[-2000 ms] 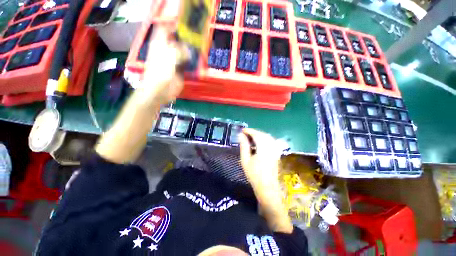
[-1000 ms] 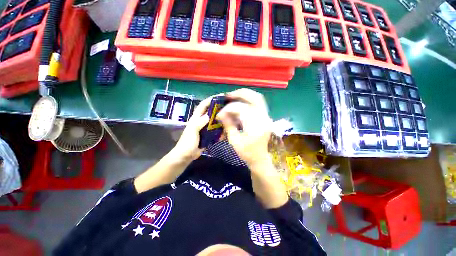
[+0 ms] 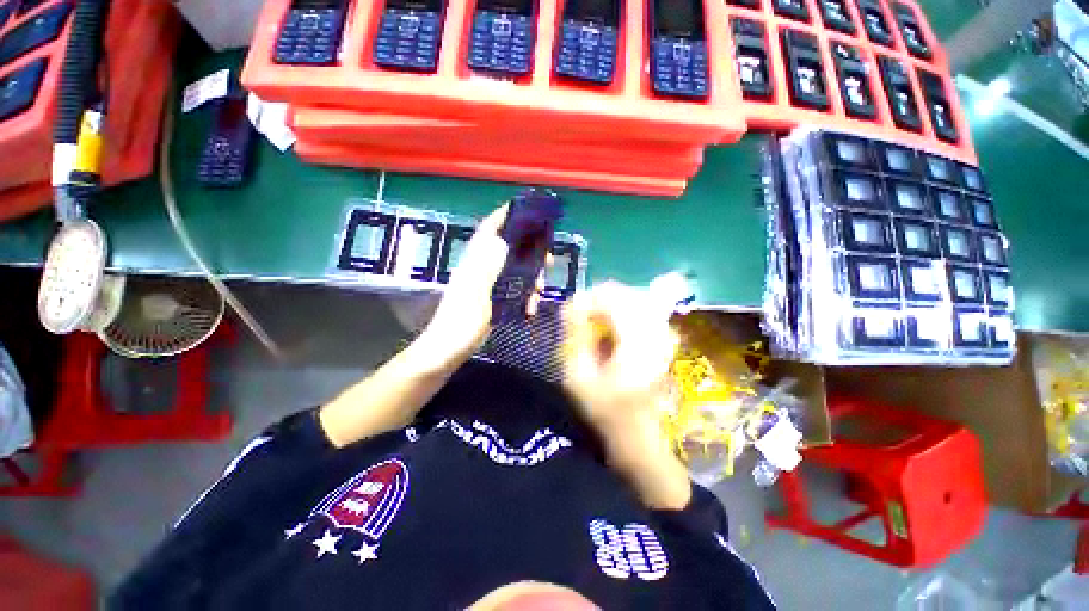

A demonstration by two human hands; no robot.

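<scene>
My left hand [image 3: 478, 277] holds a dark keypad phone [image 3: 525, 245] upright in front of my chest, over the table edge. No yellow frame shows on the phone. My right hand [image 3: 615, 340] is to the right of the phone, blurred, over the table edge beside the waste bag. Its fingers are curled, and I cannot tell if they hold anything. A strip of black-framed screen windows [image 3: 369, 242] lies at the table edge, partly hidden behind my left hand and the phone.
A stacked red-orange phone tray [image 3: 478, 102] lies ahead. Stacked lens trays [image 3: 890, 245] stand at the right. A waste bag [image 3: 705, 394] with yellow frames is below the edge. A separate phone [image 3: 226, 146], a hose [image 3: 81, 107] and a small fan [image 3: 161, 313] are at the left.
The yellow frame seen on the phone is no longer there. My right hand has moved right and down, away from the phone. My left hand still holds the phone.
</scene>
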